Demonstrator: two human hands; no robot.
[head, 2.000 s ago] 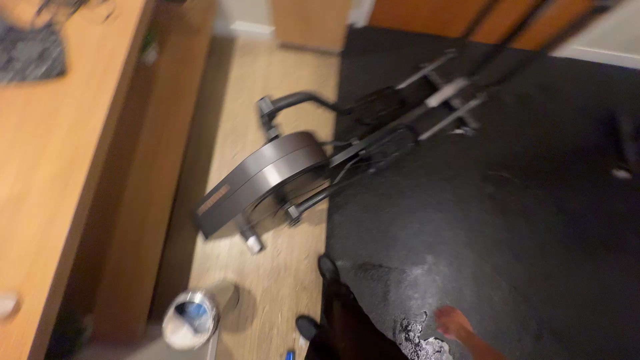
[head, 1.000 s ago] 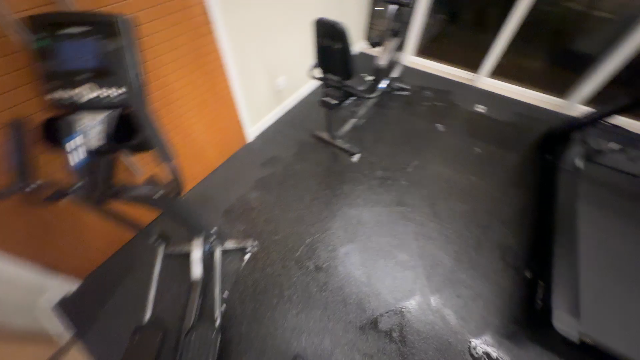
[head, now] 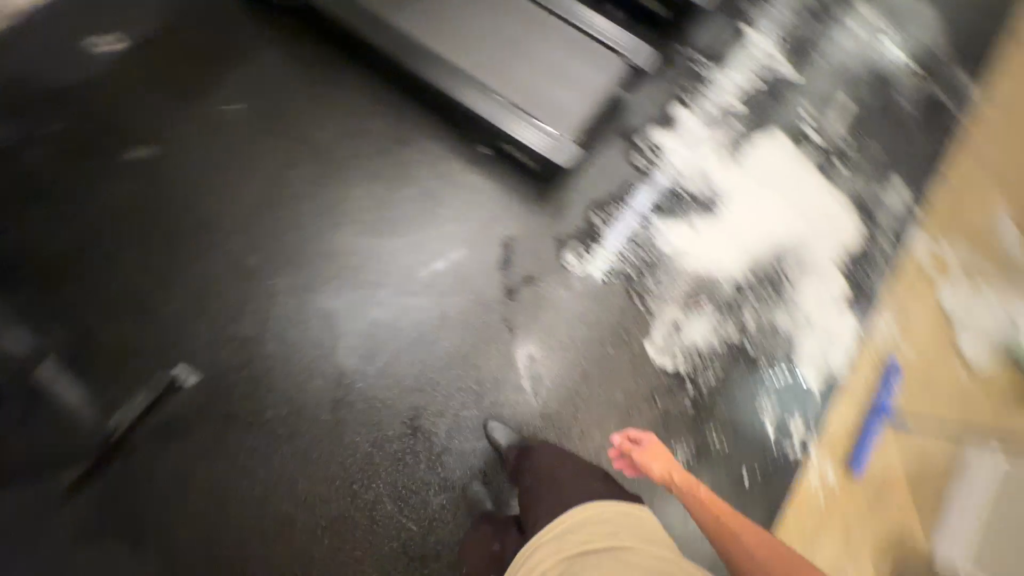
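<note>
My right hand [head: 640,454] hangs at the lower middle of the head view, beside my legs and over the dark wet floor [head: 320,320]. Nothing shows in it; its fingers look loosely curled, but blur hides how far. White foam [head: 760,216] lies in a thick, uneven patch ahead and to the right of that hand. A blue tool head [head: 876,416], its exact kind unclear, rests on the wood-look floor [head: 872,488] to the right. My left hand is out of view.
A treadmill [head: 496,72] stands at the top middle, its end close to the foam. Part of a metal-ended machine frame [head: 144,408] shows at the lower left. Blurred pale things [head: 972,504] are at the lower right edge.
The view has swung far round, from the elliptical machine and the exercise bike to the treadmill and the foam. My right hand, seen two seconds ago, is in view again.
</note>
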